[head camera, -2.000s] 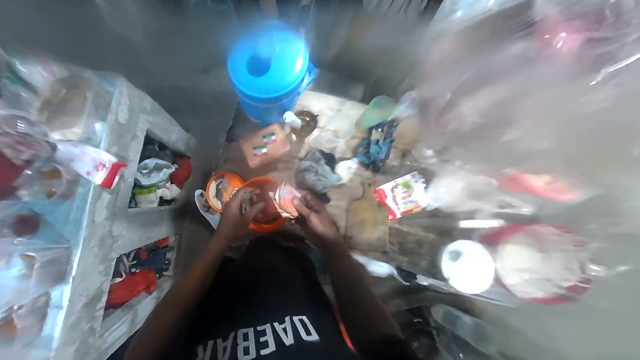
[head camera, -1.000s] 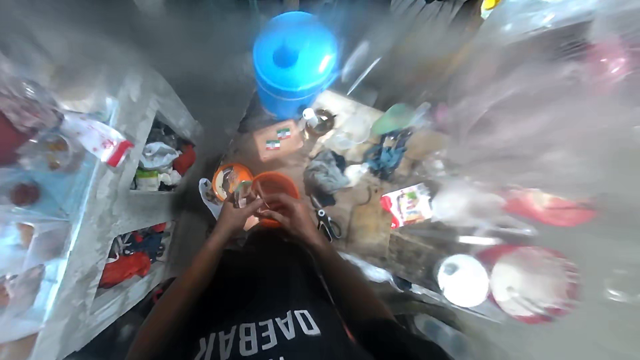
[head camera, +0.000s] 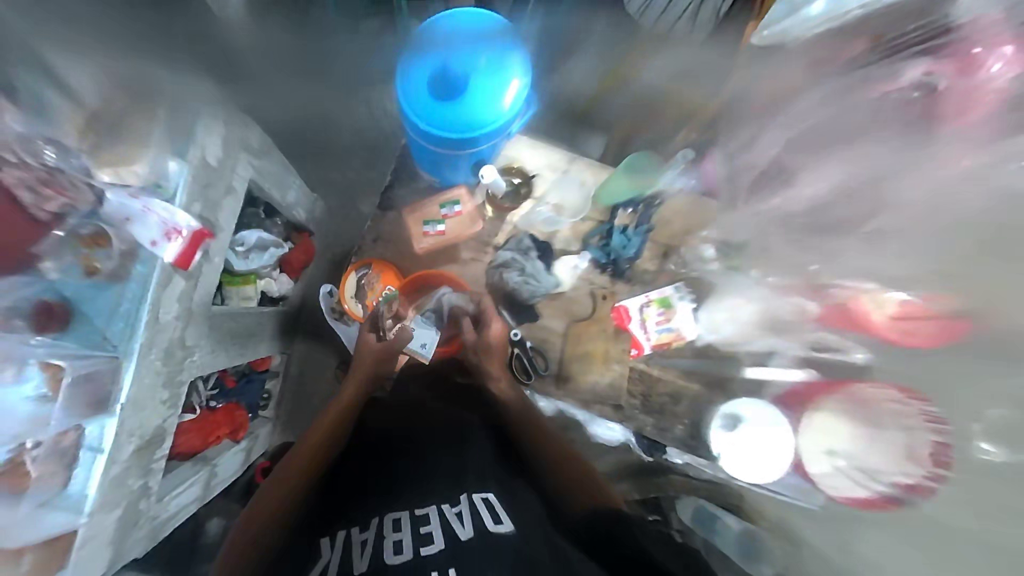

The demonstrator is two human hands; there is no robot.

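My left hand (head camera: 384, 344) grips a small whitish packet (head camera: 422, 339) and something clear, at the near left rim of an orange plastic tub (head camera: 436, 280). Over the tub's right side, my right hand (head camera: 484, 332) pinches a crumpled clear plastic bag (head camera: 445, 306). A round orange lid or container (head camera: 370, 288) lies against the tub's left side. Black-handled scissors (head camera: 528, 356) rest on the wooden table just right of my right hand. The inside of the tub is mostly hidden by the hands and the plastic.
A blue lidded drum (head camera: 464, 88) stands at the far edge, near an orange-brown box (head camera: 442, 220). Grey cloth (head camera: 522, 268), a red-and-white packet (head camera: 658, 318) and a white round container (head camera: 752, 440) lie to the right. A concrete shelf (head camera: 232, 336) stands at left.
The hands have moved apart over the tub, and a whitish packet and clear plastic now show between them. The round pinkish item seen in my right hand two seconds ago no longer shows there.
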